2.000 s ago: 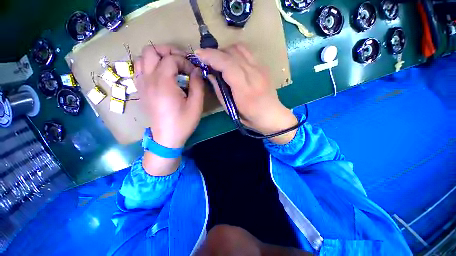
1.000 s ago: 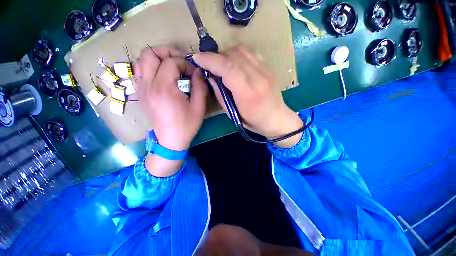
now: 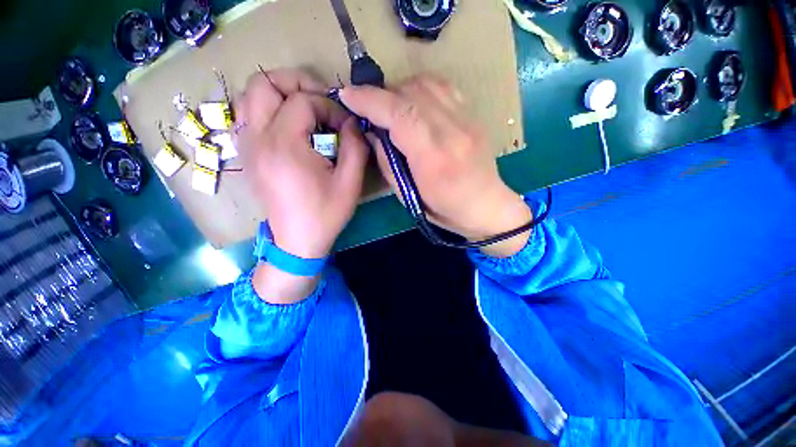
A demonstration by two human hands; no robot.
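Note:
My right hand holds the soldering iron, its black handle and cord running back over my wrist and its metal barrel pointing away from me. My left hand is curled beside it, fingertips pinched close to my right fingers. A thin stiff strand sticks up from my left fingers. A small white battery shows between my left thumb and fingers. Whatever else is pinched there is mostly hidden. More white batteries with yellow edges and thin leads lie on the tan board, left of my hand.
Black round housings stand at right and along the left side, one on the board's far part. A white disc with a cable is taped at right. A solder spool and clear ridged tray are at left.
The small white battery between my left fingers shows more clearly than two seconds ago. Both hands keep nearly the same pose. The view has shifted slightly.

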